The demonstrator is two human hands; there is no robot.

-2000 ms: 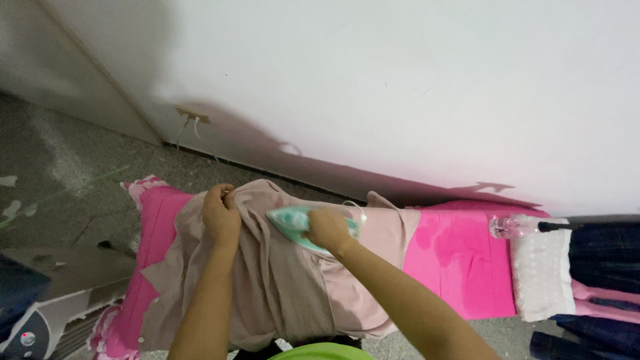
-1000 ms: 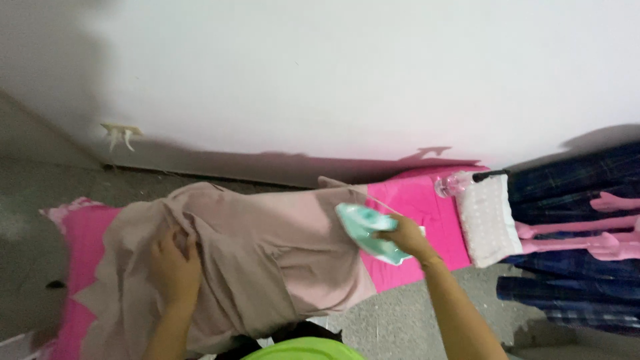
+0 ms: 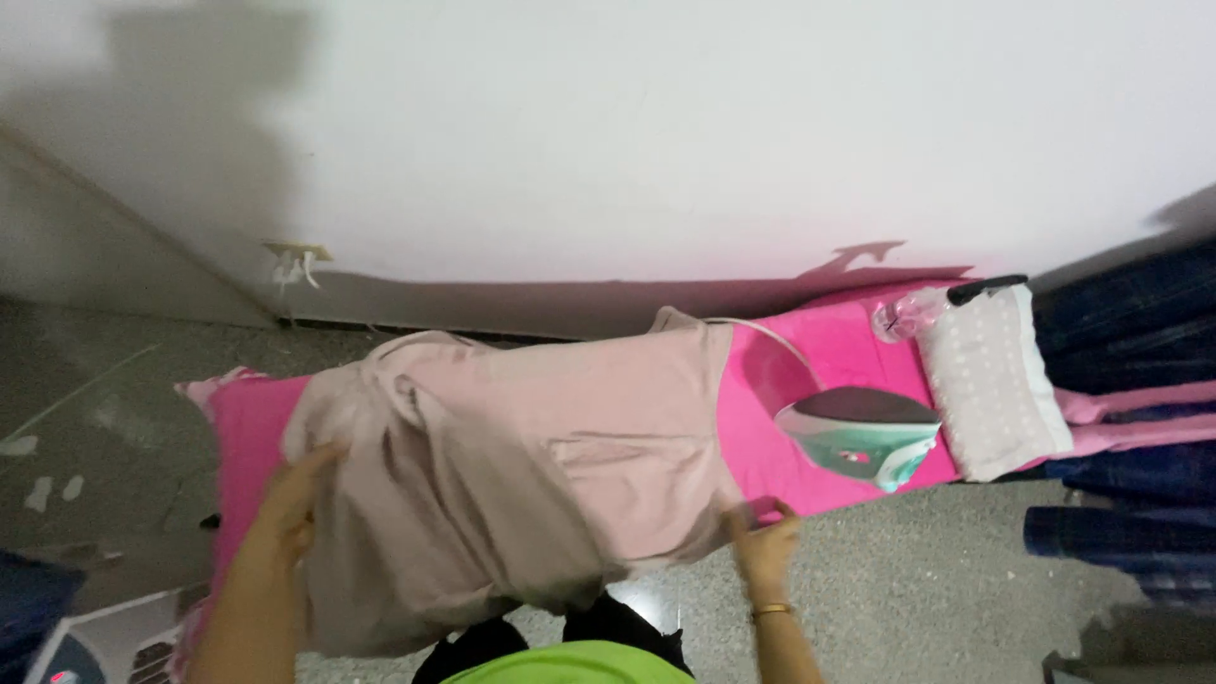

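Observation:
A pale pink garment (image 3: 608, 389) lies over an ironing board with a bright pink cover (image 3: 807, 494), bunched at its left part and flatter at the right. My left hand (image 3: 296, 499) touches the bunched cloth near the board's left end, fingers partly hidden. At the garment's lower right corner, my right hand (image 3: 765, 546) has its fingertips on the hem; whether they pinch it is blurred. A green and white clothes iron (image 3: 860, 437) rests on its side on the bare pink cover, right of the garment, its dark soleplate facing the wall.
A white dotted cushion (image 3: 993, 380) lies at the board's right end, beside a clear spray bottle (image 3: 907, 315). Dark plaid clothes (image 3: 1111, 332) and pink hangers (image 3: 1140, 437) are further right. Plugs sit in a wall outlet (image 3: 299, 252). A grey appliance (image 3: 114, 641) stands at lower left.
The iron, in my right hand before, now lies released on the pink cover to the right. My right hand has moved down to the garment's near edge. My left hand has shifted toward the board's left end.

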